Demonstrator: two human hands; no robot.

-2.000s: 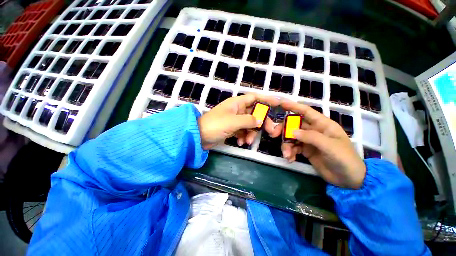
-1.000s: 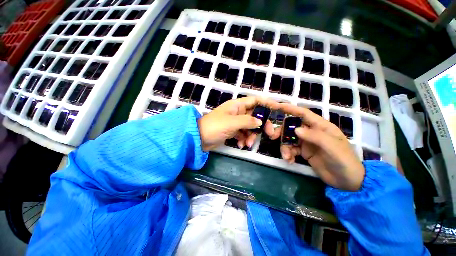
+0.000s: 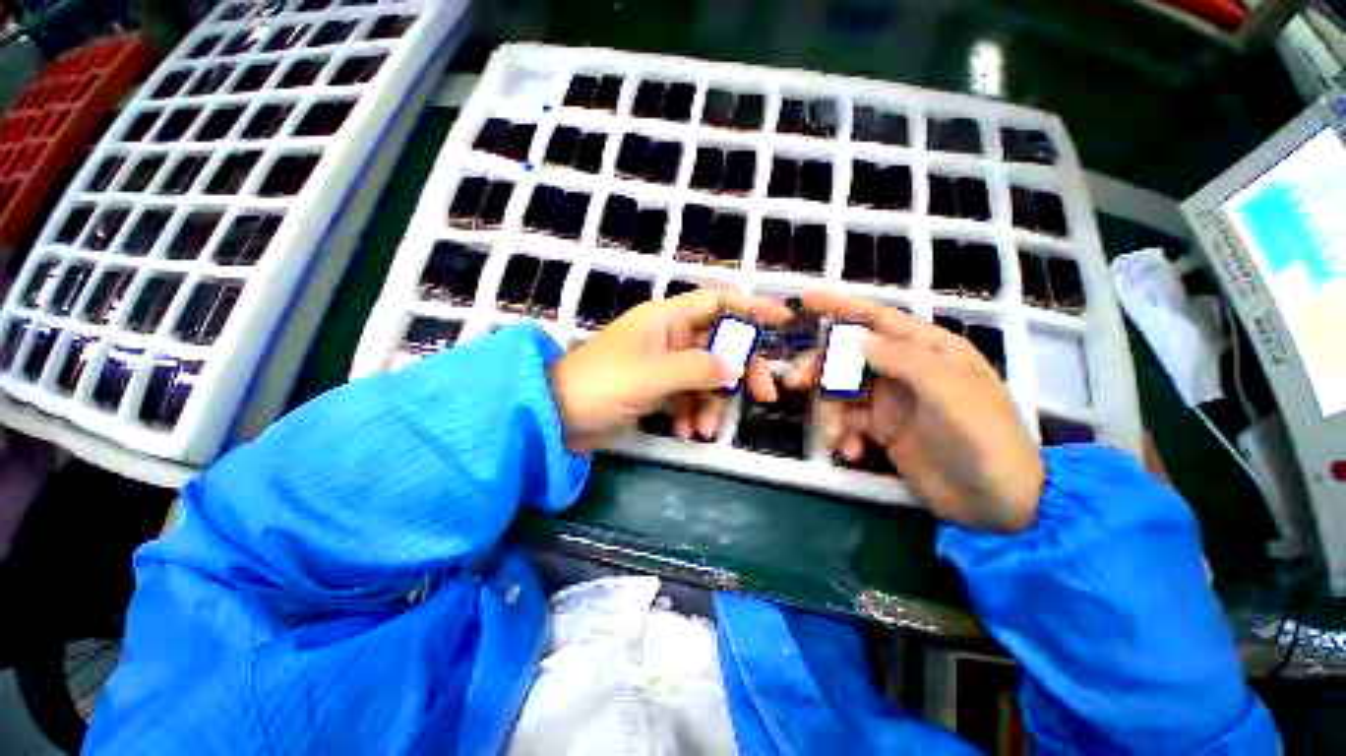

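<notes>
My left hand holds a smartwatch unit without strap between thumb and fingers, its screen lit white with a blue edge. My right hand holds a second smartwatch unit, also lit white with a blue edge, thumb at its right side. Both units are held screen up, side by side and apart, over the near part of the white foam tray. The tray's pockets mostly hold pairs of dark units. My hands hide some near pockets.
A second foam tray stack lies angled at left, a red tray beyond it. At right stands a tester with a bright display; a white cable or adapter lies between it and the tray. The dark green bench edge runs below my hands.
The two screens have gone from yellow, to dark with small text, to white. Both hands keep their grip. The whole view has shifted slightly.
</notes>
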